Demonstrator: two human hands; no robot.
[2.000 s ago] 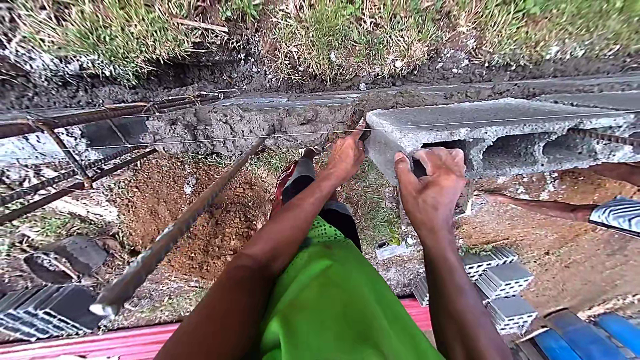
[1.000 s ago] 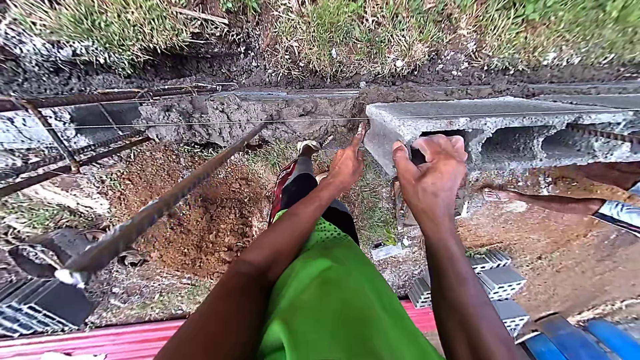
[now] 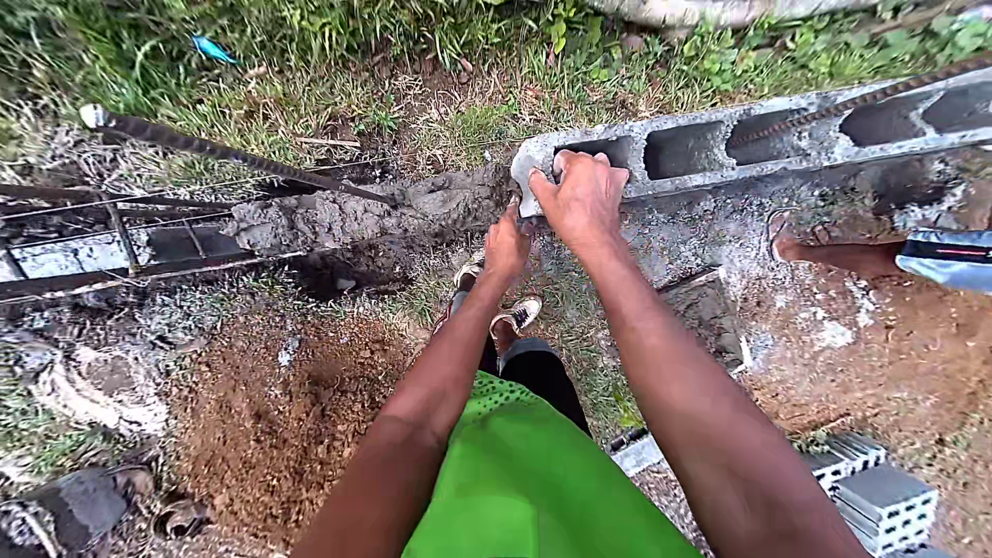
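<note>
My right hand (image 3: pixel 585 198) grips the near end of a hollow concrete block (image 3: pixel 686 151), its fingers over the rim and into the first cell. Beside the block's end, low down, my left hand (image 3: pixel 508 242) touches the joint with its extended index finger; I cannot tell whether it holds anything. The block stands in line with others in a course running right. Left of it lies a bed of wet mortar (image 3: pixel 372 213). A taut string line (image 3: pixel 325 167) runs along the course.
One steel rebar (image 3: pixel 256 159) rises from the mortar; another (image 3: pixel 868 97) leans over the blocks. A rebar cage (image 3: pixel 120 232) lies at left. Another person's leg (image 3: pixel 841 256) stands at right. Stacked blocks (image 3: pixel 887 496) sit lower right, a soil mound (image 3: pixel 287 418) lower left.
The view has shifted markedly and now looks down into the block cells. My right hand remains on the block's end and my left hand beside it.
</note>
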